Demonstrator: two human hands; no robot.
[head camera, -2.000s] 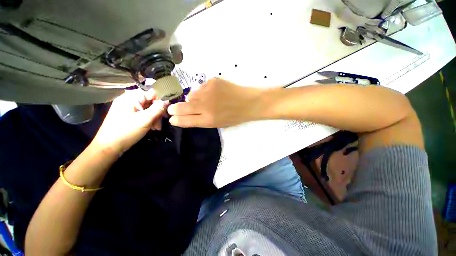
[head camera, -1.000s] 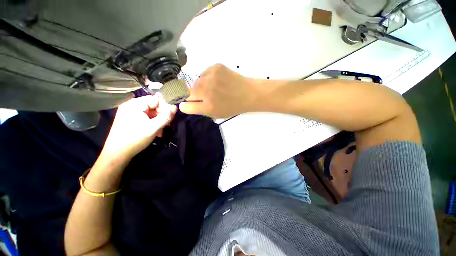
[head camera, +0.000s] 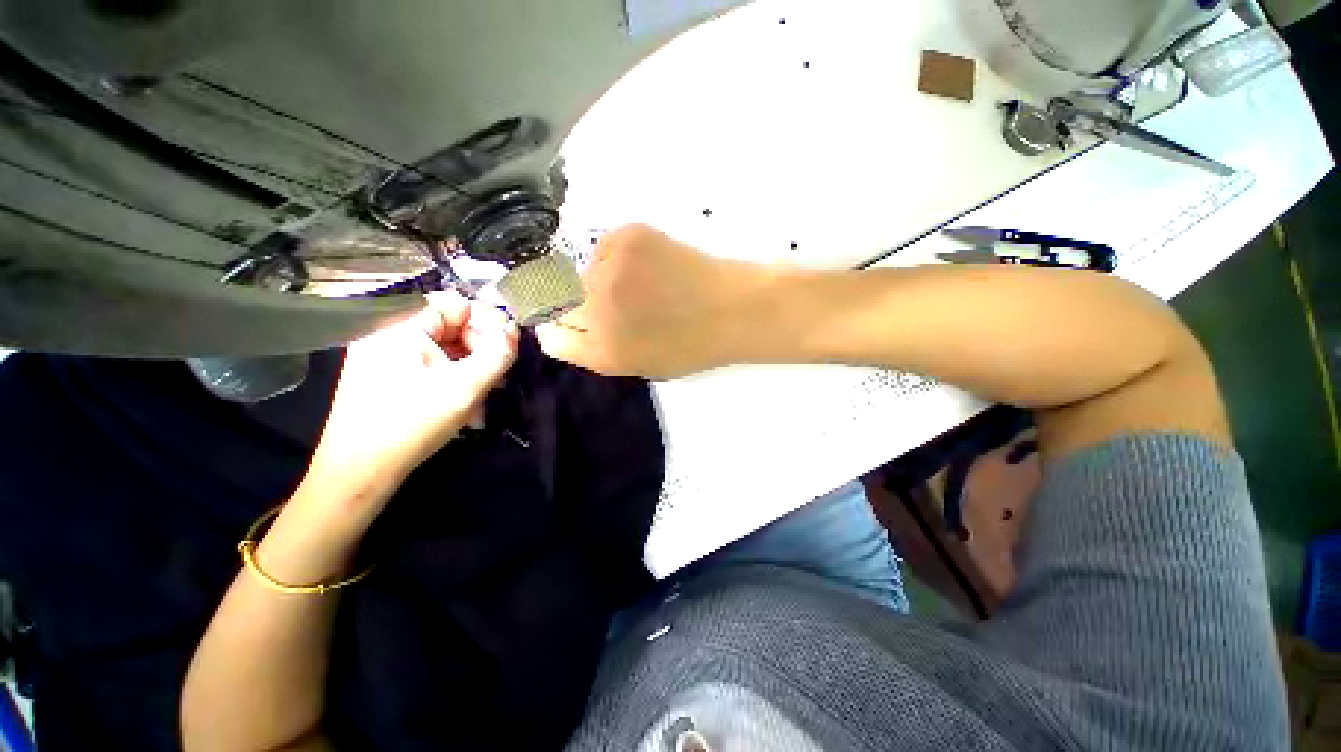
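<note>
A large black garment piece (head camera: 485, 566) lies over the table's front and my lap, below the sewing machine head (head camera: 338, 88). My left hand (head camera: 419, 375) is at the needle area, its thumb and fingertips pinched on the black cloth. My right hand (head camera: 625, 306) is beside it, just right of the round knurled knob (head camera: 543, 288), its fingers curled down at the cloth's edge. The knob and the fingers hide the needle and the spot being worked on. What the right fingertips hold cannot be made out.
Black-handled thread snips (head camera: 1037, 250) lie behind my right forearm. Scissors or a pointed blade (head camera: 1162, 144) lie by metal fittings at the upper right. A small brown square (head camera: 946, 75) lies on the white table (head camera: 765, 470). Straps (head camera: 959, 492) show below the table edge.
The view has shifted slightly, and the machine head and knob appear further right. Both hands remain at the needle area; the right fingers are now curled more downward.
</note>
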